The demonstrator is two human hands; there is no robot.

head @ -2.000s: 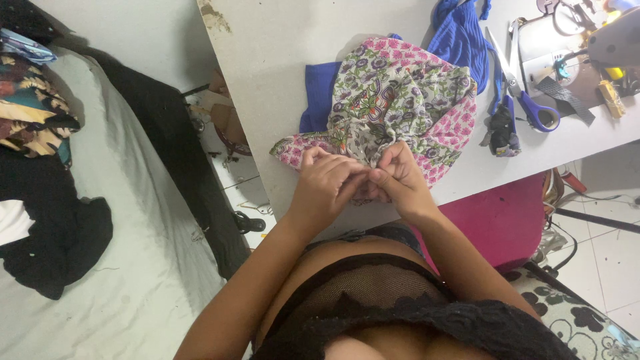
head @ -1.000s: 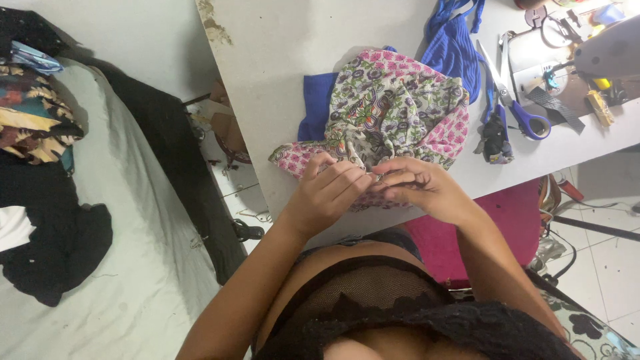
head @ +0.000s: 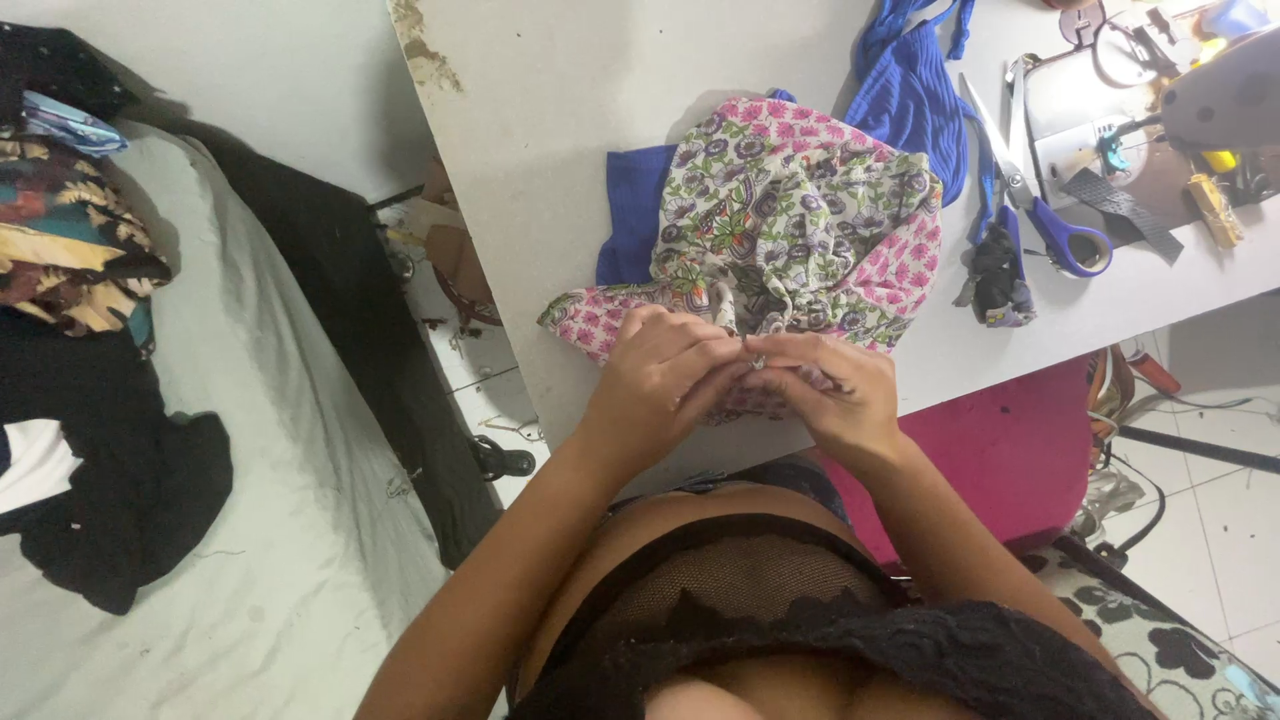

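A floral cloth garment (head: pixel 800 210), white with pink, purple and green print, lies bunched near the front edge of the white table. My left hand (head: pixel 665 375) pinches the near part of it, fingers curled. Opposite, with its fingertips almost touching the left ones, my right hand (head: pixel 830 385) pinches a small gathered bit of the same cloth. What lies between the fingertips is too small to make out. Folded blue fabric (head: pixel 635 210) shows from under the garment's left side.
Right of the garment are a blue ribbed garment (head: pixel 915 100), open scissors with purple handles (head: pixel 1065 240), a dark cloth scrap (head: pixel 998 285) and a sewing machine (head: pixel 1225 100). A pink seat (head: pixel 970 460) is below the table edge. Clothes lie on the covered bed (head: pixel 270 400) at left.
The fingers of my right hand have shifted their hold at the cloth, first bunched, then spread, now pinching. My left hand stays nearly in place.
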